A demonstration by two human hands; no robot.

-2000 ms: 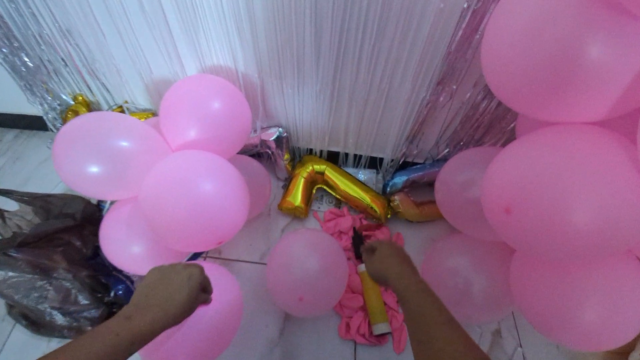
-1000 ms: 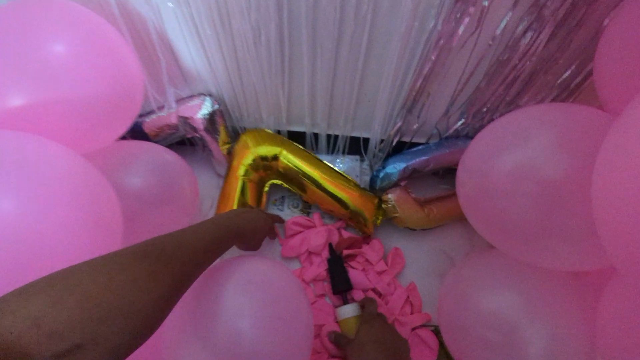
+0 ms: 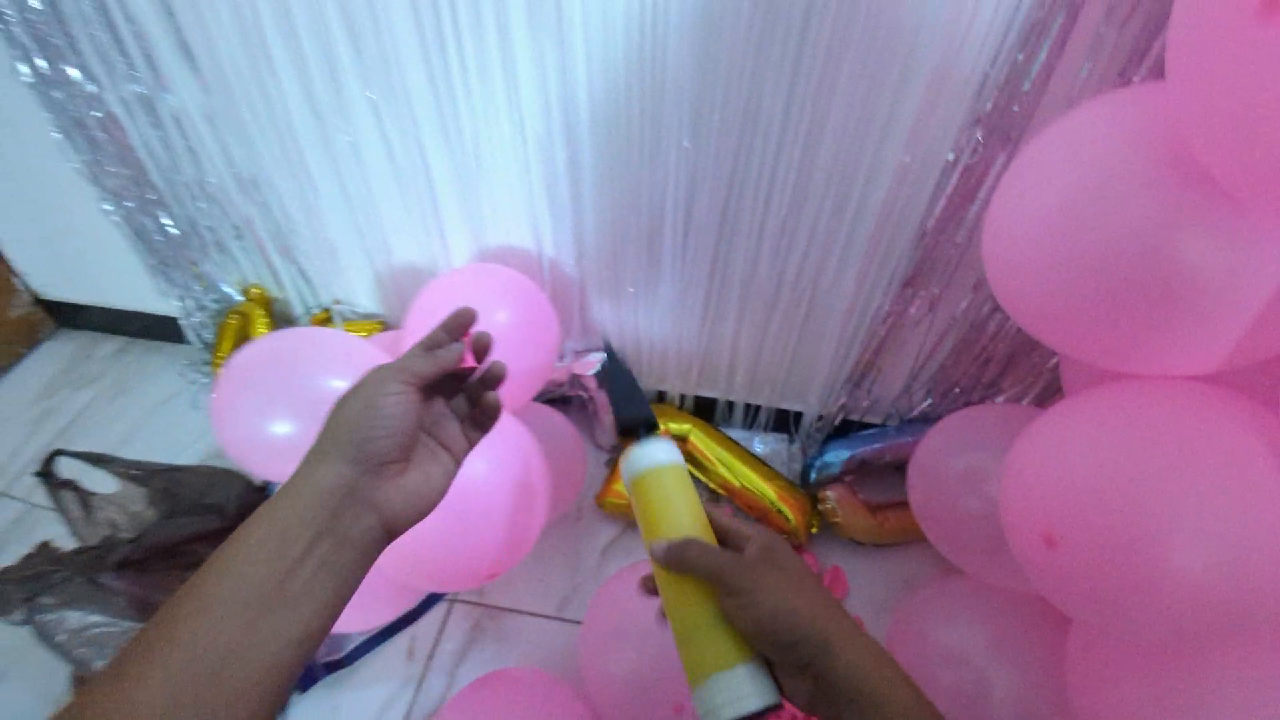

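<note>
My right hand (image 3: 770,600) grips a yellow hand balloon pump (image 3: 675,540) with white ends; its black nozzle (image 3: 626,392) points up and away. To the left, my left hand (image 3: 415,430) is raised, palm turned up, with a small pink uninflated balloon (image 3: 468,352) between its fingers. Behind that hand is a cluster of inflated pink balloons (image 3: 290,400). A gold foil balloon (image 3: 740,475) lies beyond the pump. Pink uninflated balloons (image 3: 832,574) on the floor are mostly hidden by my right hand and forearm.
A large cluster of pink balloons (image 3: 1120,500) fills the right side. A fringe curtain (image 3: 700,200) hangs in front, with a multicoloured foil balloon (image 3: 870,485) at its foot. On the tiled floor at left lies a dark plastic bag (image 3: 150,500). More pink balloons (image 3: 515,700) sit near the bottom.
My right hand has lifted the pump from the pile of uninflated balloons. My left hand, earlier reaching down near the pile, is raised at the left with a pink balloon. The view has shifted.
</note>
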